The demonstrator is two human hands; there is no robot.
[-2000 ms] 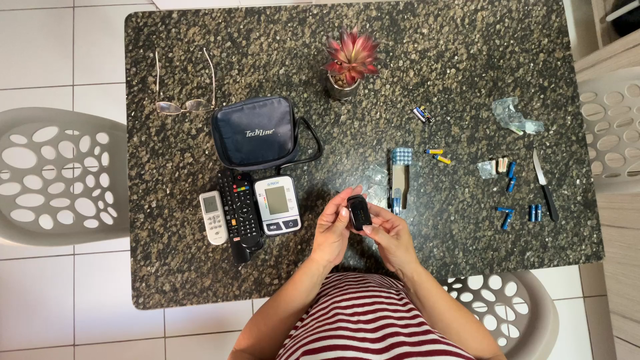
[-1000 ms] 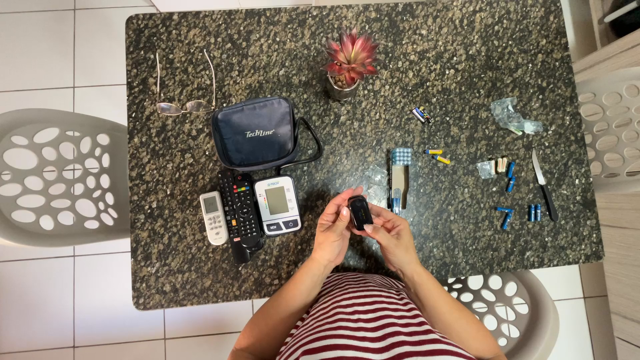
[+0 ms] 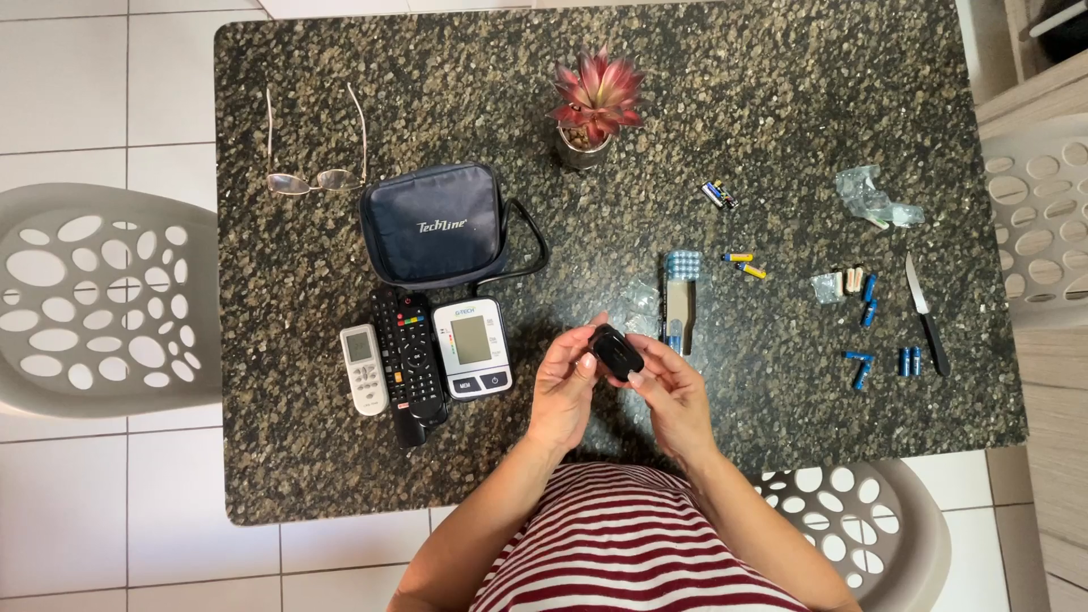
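Observation:
Both hands hold a small black plastic device [image 3: 618,352] over the table near my body; it looks like a fingertip pulse oximeter. My left hand [image 3: 563,387] grips its left side, and my right hand [image 3: 677,395] grips its right side. Left of my hands lie a white blood pressure monitor [image 3: 470,348], two black remote controls [image 3: 416,357] and a white remote control [image 3: 364,370]. Just beyond my right hand is an opened battery blister pack [image 3: 680,297]. Yellow batteries [image 3: 745,263] and several blue batteries [image 3: 909,361] lie farther right.
On the granite table [image 3: 297,459] are a dark blue Techline case [image 3: 438,225] with a black tube, eyeglasses [image 3: 314,181], a potted red succulent [image 3: 597,102], mixed batteries [image 3: 719,195], crumpled plastic wrap [image 3: 875,197] and a knife [image 3: 926,314]. Perforated chairs [image 3: 102,374] stand around the table.
The black device has tilted between my fingers, its lower end now toward my right hand. The things on the table have not moved.

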